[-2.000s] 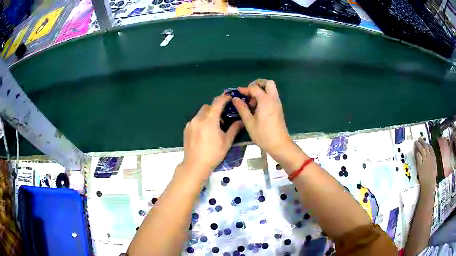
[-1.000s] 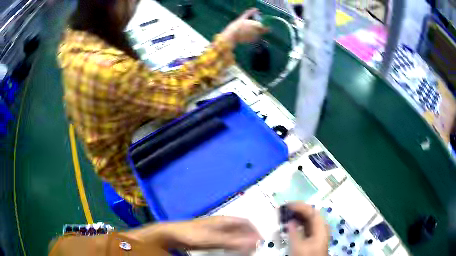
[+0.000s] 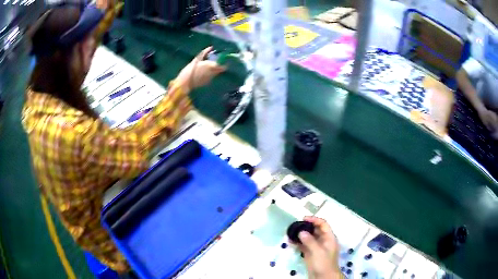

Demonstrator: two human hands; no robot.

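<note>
My right hand (image 3: 322, 249), at the bottom centre, grips a black round part (image 3: 300, 231) between thumb and fingers; its underside is hidden. My left hand is out of the picture. Small black round pads (image 3: 293, 272) lie scattered on the plastic-covered table (image 3: 262, 248) around and below my right hand. One black cylindrical unit (image 3: 307, 150) stands on the green conveyor belt beside the metal post. Another black cylindrical unit (image 3: 452, 241) is on the belt at the lower right and looks tilted.
A blue tray (image 3: 180, 240) at left holds two long black rolls (image 3: 150, 201) and a small black dot. A pale metal post (image 3: 270, 92) rises behind it. A person in a yellow checked shirt (image 3: 98, 147) reaches over the belt at left. Another person's arm (image 3: 475, 92) is at upper right.
The view has swung left from the belt. My hands came apart, and my left hand has left the picture. A cylindrical unit now shows close to the post.
</note>
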